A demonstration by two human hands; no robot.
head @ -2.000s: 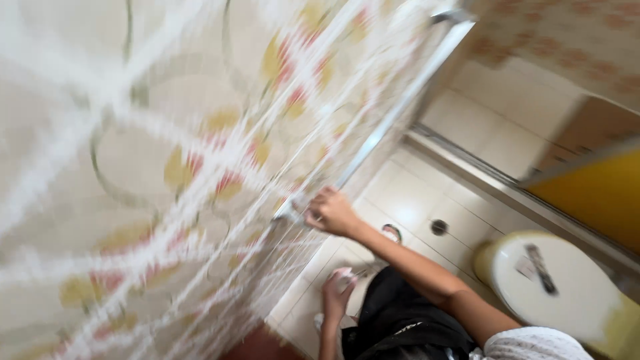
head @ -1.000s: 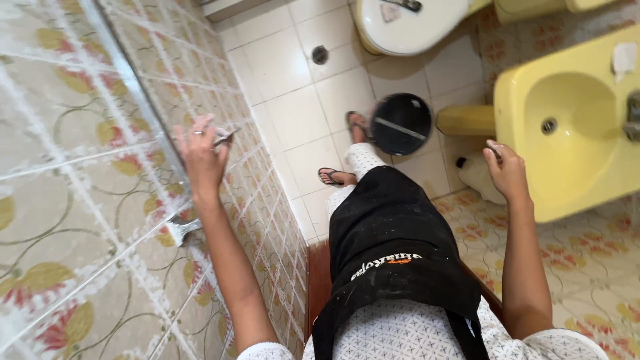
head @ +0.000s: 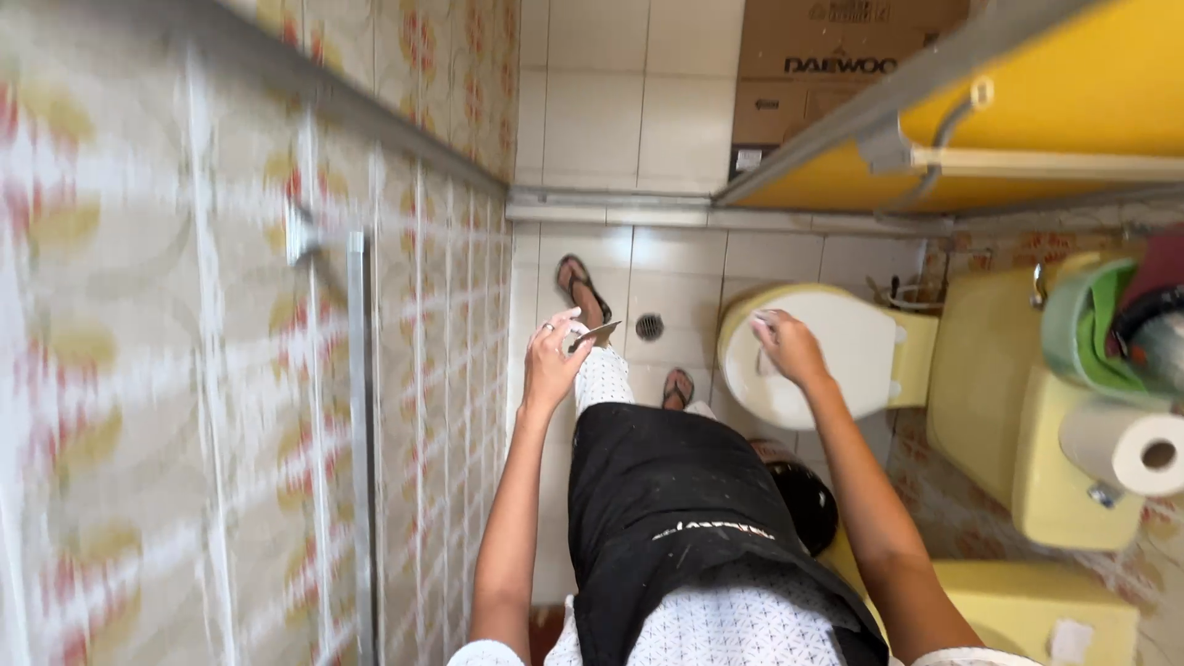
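My left hand (head: 553, 356), its fingers smeared with white paste, grips a small flat scraper blade (head: 597, 334) above the floor near the tiled wall. My right hand (head: 786, 344) is half closed over the white lid of the toilet (head: 846, 356); its fingertips are whitish and blurred, and I cannot tell whether something is between them. To the left rises a wall of flowered tiles (head: 305, 370) with white grout smeared along its joints. A metal towel bar (head: 363, 444) runs along this wall, with a bracket (head: 298, 233) near its far end.
A floor drain (head: 649, 326) lies between my sandalled feet. A raised metal sill (head: 610, 205) crosses the floor ahead, with a cardboard box (head: 823, 74) beyond. A yellow panel (head: 1045, 120) juts in at upper right. A paper roll (head: 1124, 449) and green basin (head: 1091, 324) stand right, a black bucket (head: 805, 504) beside me.
The view has swung widely, from the wall to the floor and toilet. My right hand, over by the yellow sink a second ago, is now above the toilet lid. The left still holds the blade.
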